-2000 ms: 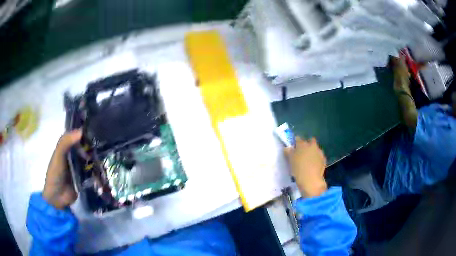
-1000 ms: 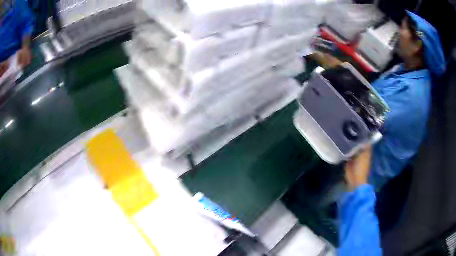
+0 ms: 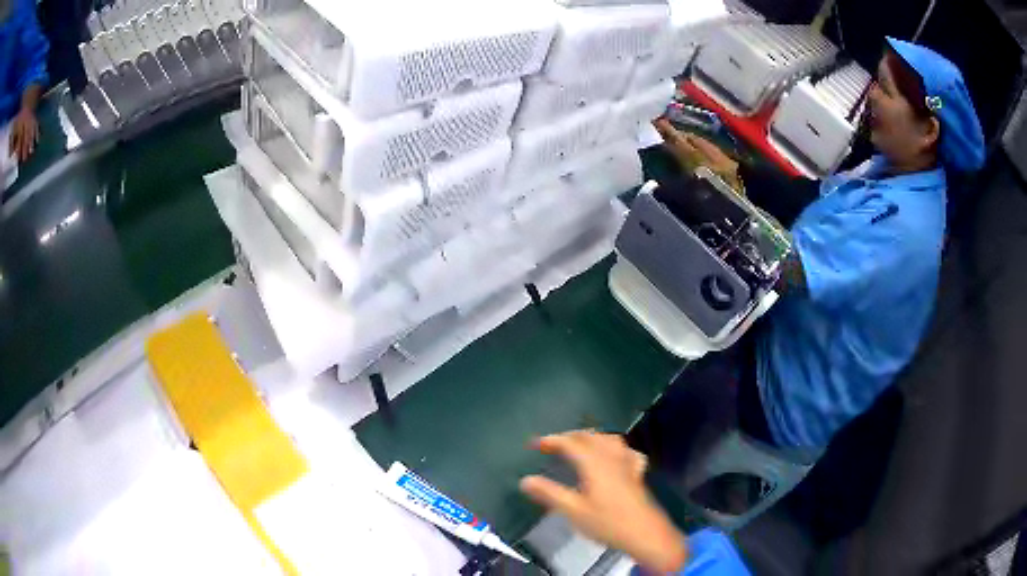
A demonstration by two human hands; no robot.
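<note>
My right hand [image 3: 597, 495] is empty, with its fingers spread, over the near edge of the green bench surface. My left hand is out of the picture. A white and blue adhesive tube [image 3: 434, 501] lies left of my right hand, its pointed white nozzle toward the lower right. A flat yellow strip [image 3: 225, 411] lies on white paper [image 3: 349, 518] at the lower left. A grey-fronted unit [image 3: 693, 259] with an open top showing wires and a board rests tilted on a white shell at the bench's right end, apart from my hand.
Tall stacks of white plastic housings [image 3: 439, 124] stand on paper beyond the green surface [image 3: 496, 394]. A person in blue [image 3: 867, 270] sits at the right, hands behind the unit. White units [image 3: 811, 118] stand on red at the back right. Another person's hand [image 3: 23, 133] shows far left.
The view has swung right, taking the open chassis out of the picture. My right hand let go of the tube earlier, was at the grey-fronted unit, and is now back near the tube, empty.
</note>
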